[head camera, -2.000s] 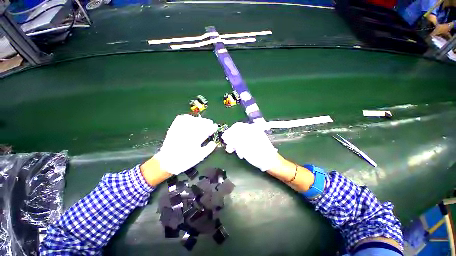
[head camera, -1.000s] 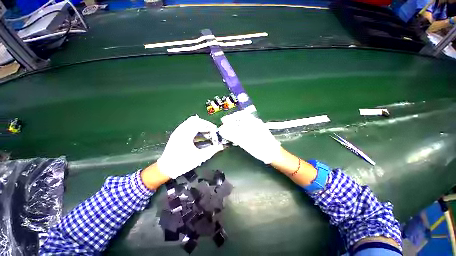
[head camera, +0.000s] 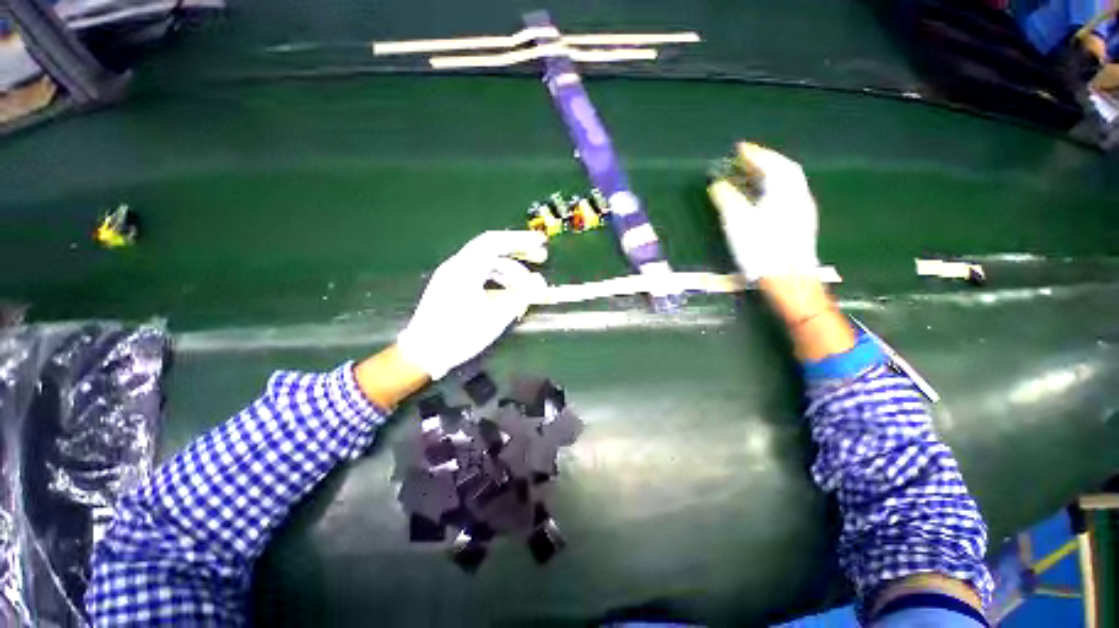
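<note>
My right hand (head camera: 773, 218), in a white glove, is over the belt right of the purple-blue strip (head camera: 595, 141). Its fingertips hold a small, blurred circuit board assembly (head camera: 741, 176). My left hand (head camera: 472, 301), also gloved, is left of the strip with thumb and fingers apart; nothing shows in it. Two circuit board assemblies (head camera: 568, 216) sit side by side against the strip's left edge. Another assembly (head camera: 117, 228) lies far left on the belt. A loose pile of black adhesive pads (head camera: 491, 469) lies nearest me.
A long cream strip (head camera: 601, 290) crosses the purple strip's near end. A pair of cream strips (head camera: 491, 55) crosses its far end. Tweezers (head camera: 906, 366) lie partly behind my right forearm. A short cream piece (head camera: 945, 269) lies far right. A clear plastic bag (head camera: 80, 454) is at the left edge.
My right hand has moved away to the right and forward with an assembly. My left hand has parted from it. The far-left assembly has shifted right. The camera view has tilted down.
</note>
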